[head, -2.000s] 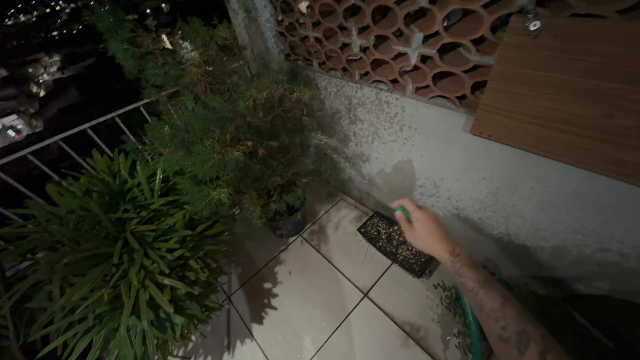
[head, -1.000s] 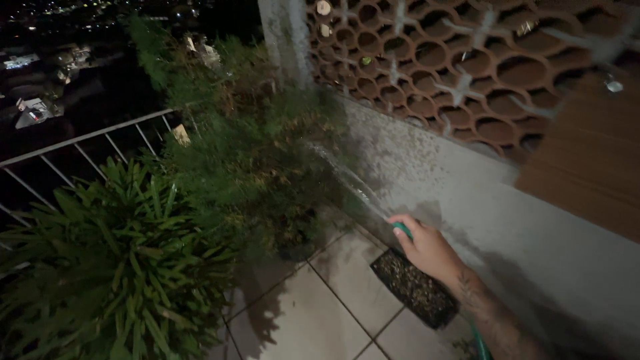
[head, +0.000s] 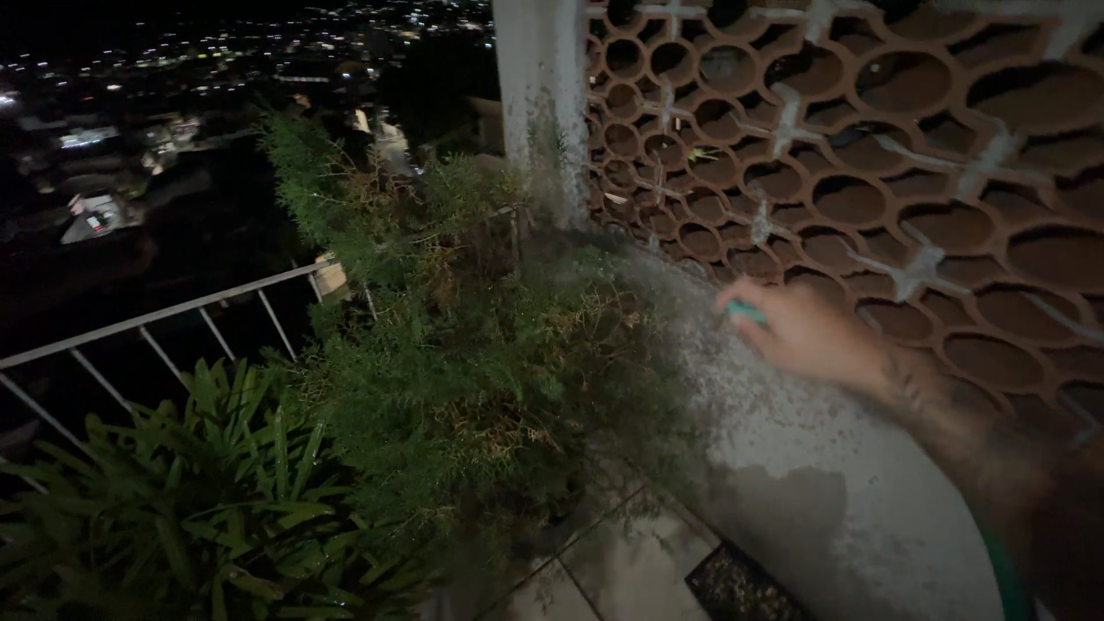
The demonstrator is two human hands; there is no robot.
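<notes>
My right hand (head: 789,332) is closed around the end of a green garden hose (head: 746,312), raised in front of the openwork clay block wall. Lower down, more of the hose shows at the right edge below my forearm. Left of the hand stands a bushy conifer (head: 483,345), its foliage mostly green with some brown sprigs. A faint spray or haze hangs near its right side; where it comes from is too blurred to tell. My left hand is not in the picture.
A strappy-leaved plant (head: 198,492) fills the lower left beside a metal railing (head: 172,317). A black tray of gravelly material (head: 742,586) lies on the tiled floor (head: 604,552) against the plaster wall (head: 862,492). A pillar (head: 543,103) rises behind the conifer.
My right hand has risen with the hose, from above the black tray to in front of the clay block wall. A water stream seen one second ago no longer shows clearly. The view has tilted up.
</notes>
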